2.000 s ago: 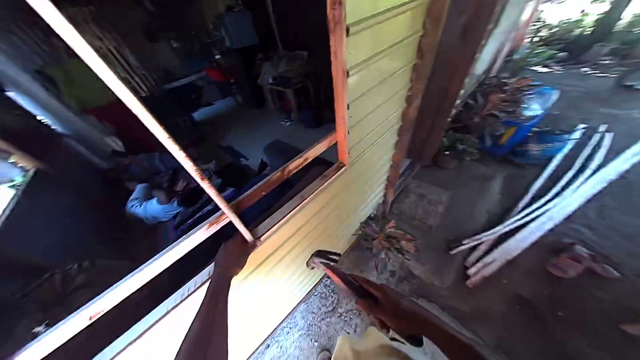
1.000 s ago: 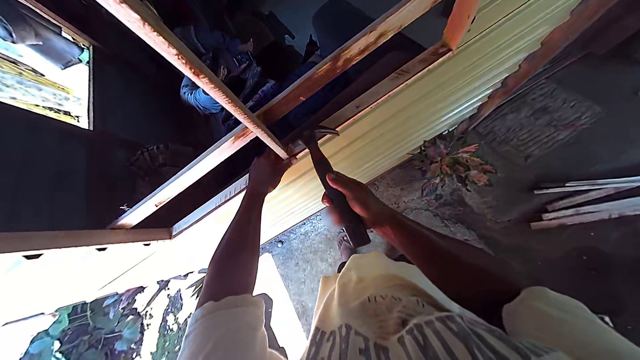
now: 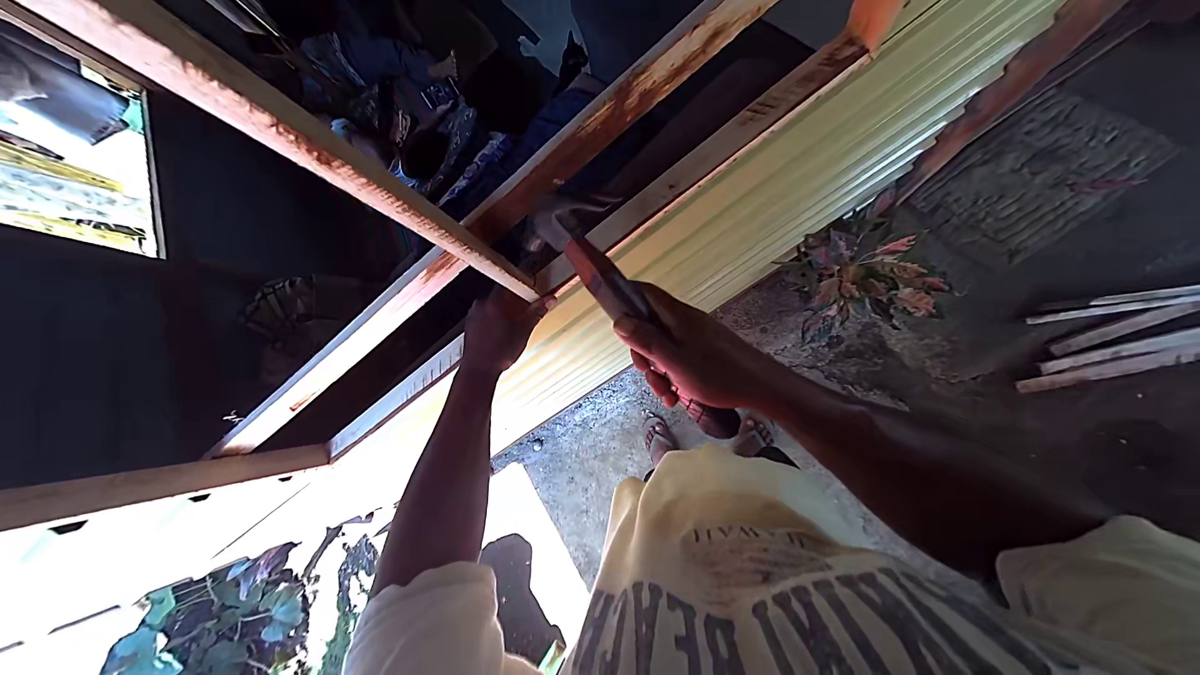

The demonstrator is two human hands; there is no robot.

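A claw hammer (image 3: 605,277) is gripped by its handle in my right hand (image 3: 680,342), its metal head up and left near the window frame. My left hand (image 3: 503,328) is around the lower end of a long wooden batten (image 3: 328,155), at the frame's sill (image 3: 731,131); its fingers are partly hidden. The batten slants from the upper left, across a second wooden rail (image 3: 600,131), down to the sill. Yellow corrugated wall cladding (image 3: 797,178) runs below the sill.
Behind the frame, in the dark room, a person (image 3: 431,141) is partly visible. A reddish leafy plant (image 3: 872,277) grows by the wall's foot. Several wooden strips (image 3: 1125,342) lie on the ground at right. Leaves (image 3: 234,609) show at lower left.
The view has swung strongly downward and leftward since the first frame. The hammer, low and away from the batten two seconds ago, has come up beside the batten's lower end.
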